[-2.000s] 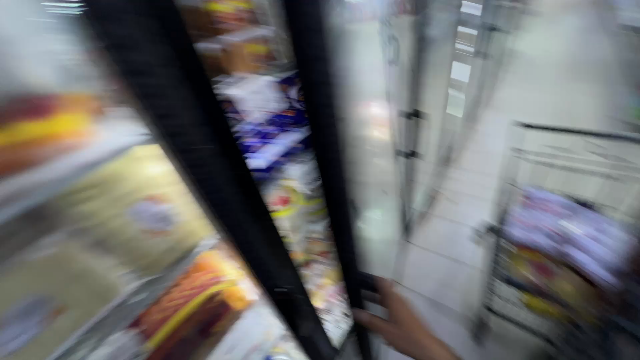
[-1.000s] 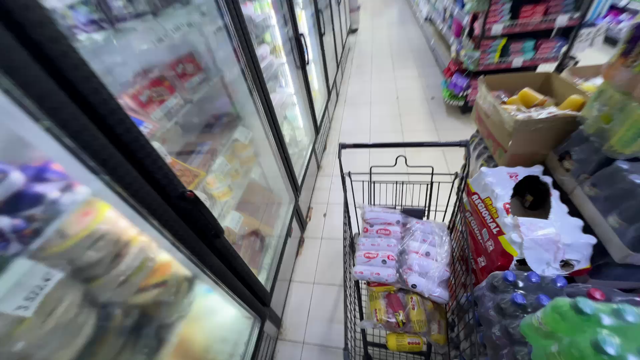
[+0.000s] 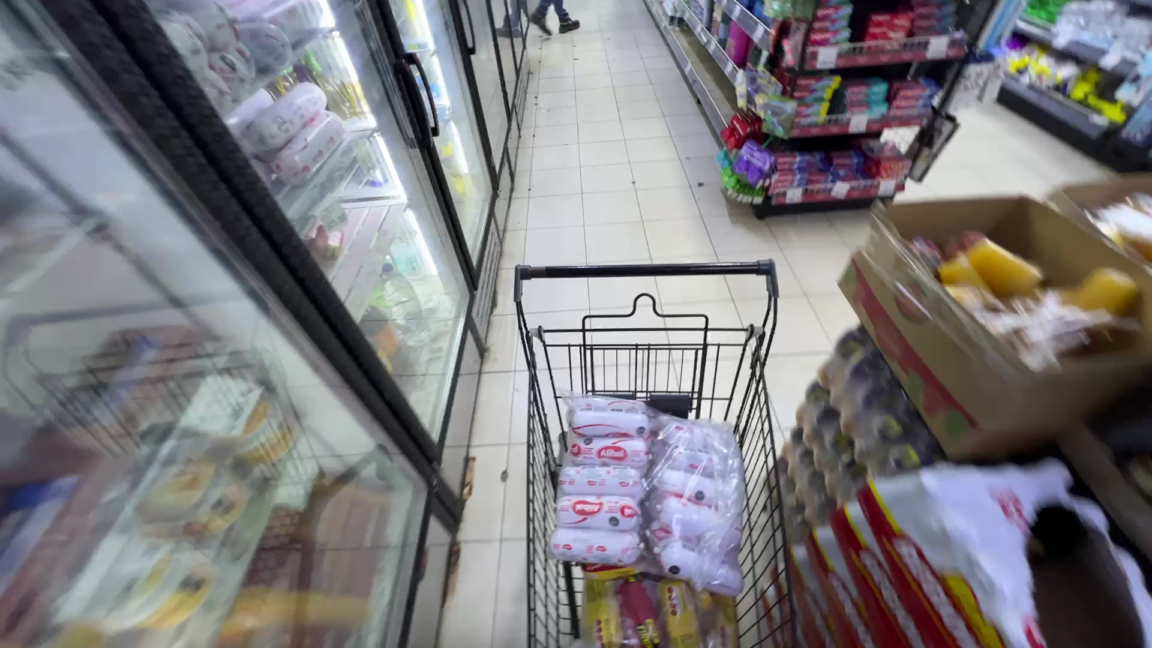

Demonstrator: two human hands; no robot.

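Neither of my hands shows in the head view now. A black wire shopping cart (image 3: 648, 351) stands on the tiled floor below me, its handle bar at the far end. Inside it, a clear plastic pack of white wrapped rolls with red print (image 3: 601, 486) lies beside another such pack (image 3: 697, 504). Yellow and red packages (image 3: 661, 612) sit at the near end of the cart. To the left, the glass doors of the refrigerated display case (image 3: 364, 360) are closed, with wrapped white rolls (image 3: 301, 130) on a shelf behind the glass.
On the right are a cardboard box (image 3: 963, 351) with yellow packages, stacked egg trays (image 3: 855, 423) and red and white packs (image 3: 900, 558). A shelf rack (image 3: 846, 126) stands farther up the tiled aisle (image 3: 621, 162). A person's legs (image 3: 553, 13) show at the aisle's far end.
A hand at a door's edge two seconds ago is out of view now. The view has swung widely, bringing the cart to the middle. The person's legs now show up the aisle.
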